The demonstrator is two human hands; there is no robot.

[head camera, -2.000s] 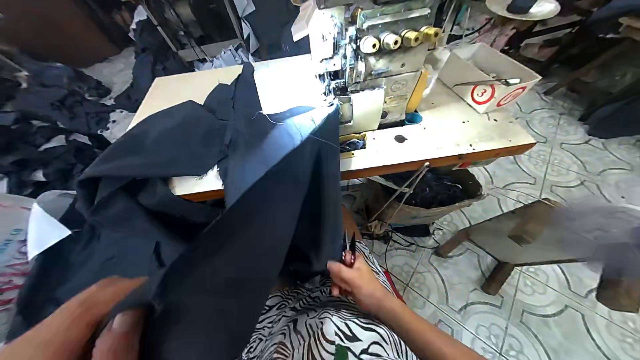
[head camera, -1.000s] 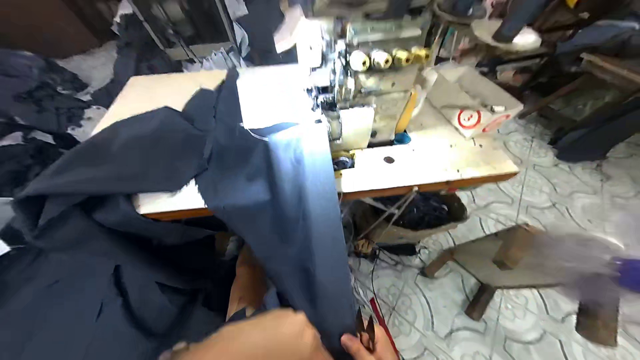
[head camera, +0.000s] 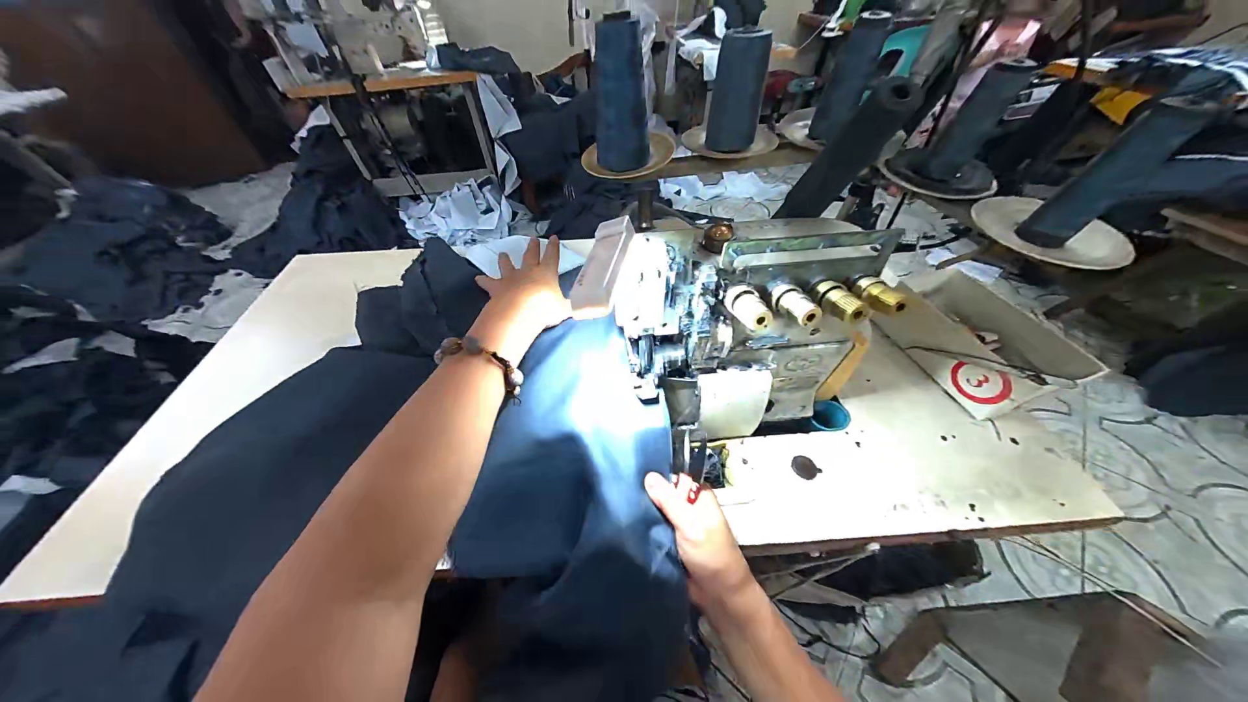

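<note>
Dark navy fabric lies over the table and hangs off its front edge, its right edge at the needle area of an overlock sewing machine. My left hand, wearing a bead bracelet, rests with spread fingers on the cloth left of the machine head, near a pale fabric piece. At the fabric's right edge, below the presser area, my right hand grips the cloth and a small tool with red handles, probably thread snips, mostly hidden by the fingers.
Behind the machine stand several dark thread cones on round holders. An open box sits on the table's right side. Fabric heaps cover the floor at left. A wooden stool stands at lower right.
My left hand has moved from the lower part of the view up onto the cloth beside the machine head. My right hand has come up to the table's front edge. The view has tilted upward.
</note>
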